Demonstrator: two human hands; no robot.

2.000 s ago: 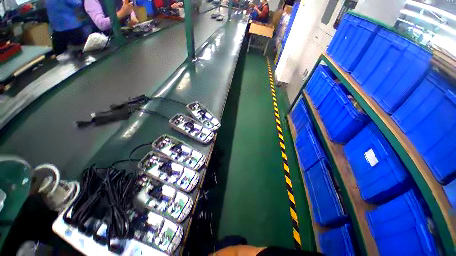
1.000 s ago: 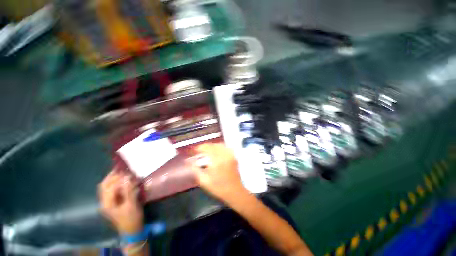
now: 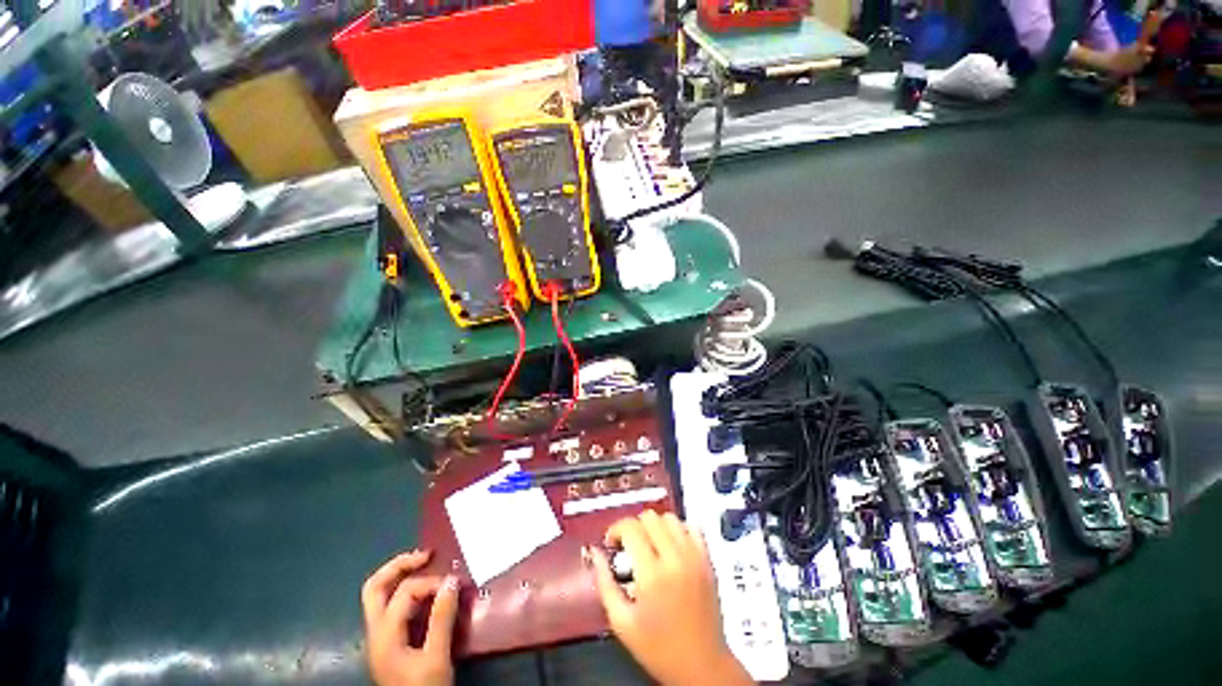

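Note:
The dark red test box (image 3: pixel 536 610) lies in front of me with a white paper slip (image 3: pixel 503 532) and a blue-capped pen (image 3: pixel 576 474) on it. My right hand (image 3: pixel 657 590) has its fingers around the rotary knob (image 3: pixel 622 564) at the panel's lower right. My left hand (image 3: pixel 410 619) rests at the panel's lower left edge, fingers curled, with nothing seen in it. The white power strip (image 3: pixel 720 570) stands right of the panel with black plugs in it. Open units (image 3: pixel 882 556) with circuit boards lie in a row to its right.
Two yellow-edged multimeters (image 3: pixel 449 221) stand on the green shelf (image 3: pixel 442 332), with red test leads (image 3: pixel 576 369) hanging to the panel. Black power cords (image 3: pixel 818 469) are heaped over the strip. A red tray (image 3: pixel 462 51) sits above. A person's arm (image 3: pixel 1092 54) shows at top right.
The view has swung left from the aisle and blue crates to the test box and multimeters. Both hands have come into view over the panel, and my right hand is now at the knob.

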